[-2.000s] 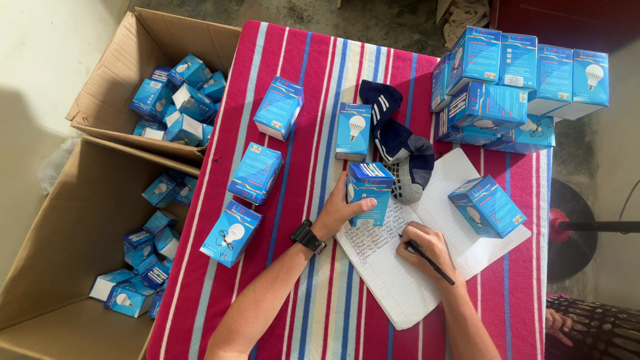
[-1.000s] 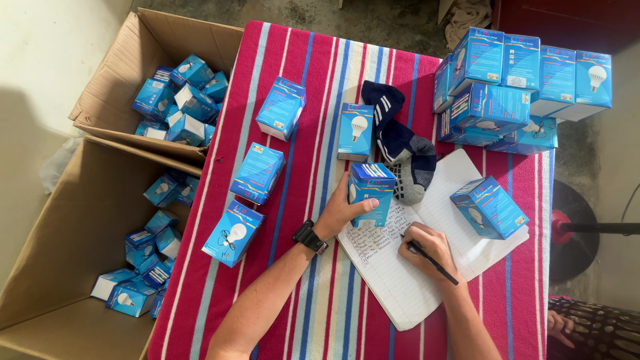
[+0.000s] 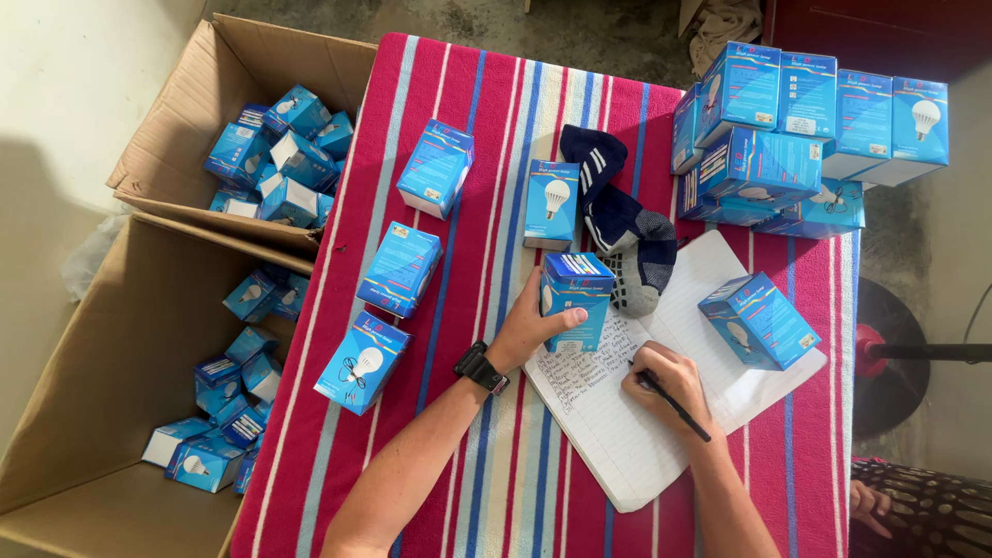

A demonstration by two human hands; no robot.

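Observation:
My left hand (image 3: 535, 322) grips a blue LED bulb box (image 3: 577, 298) at the top of an open ruled notebook (image 3: 620, 449). In my right hand (image 3: 670, 387) is a black pen (image 3: 674, 407), its tip end by the handwritten lines on the left page. Another bulb box (image 3: 759, 322) rests on the right page. A dark blue and grey sock (image 3: 620, 209) lies across the notebook's upper edge, beside an upright-printed bulb box (image 3: 551, 203). Further left, three bulb boxes (image 3: 399, 269) form a loose column on the striped cloth.
Several bulb boxes are stacked (image 3: 759, 167) at the table's far right corner. Left of the table stand two open cardboard cartons (image 3: 170, 132) (image 3: 93, 372) holding bulb boxes. Another person's hand (image 3: 869, 508) shows at lower right, near a black round base (image 3: 891, 356) with a pole.

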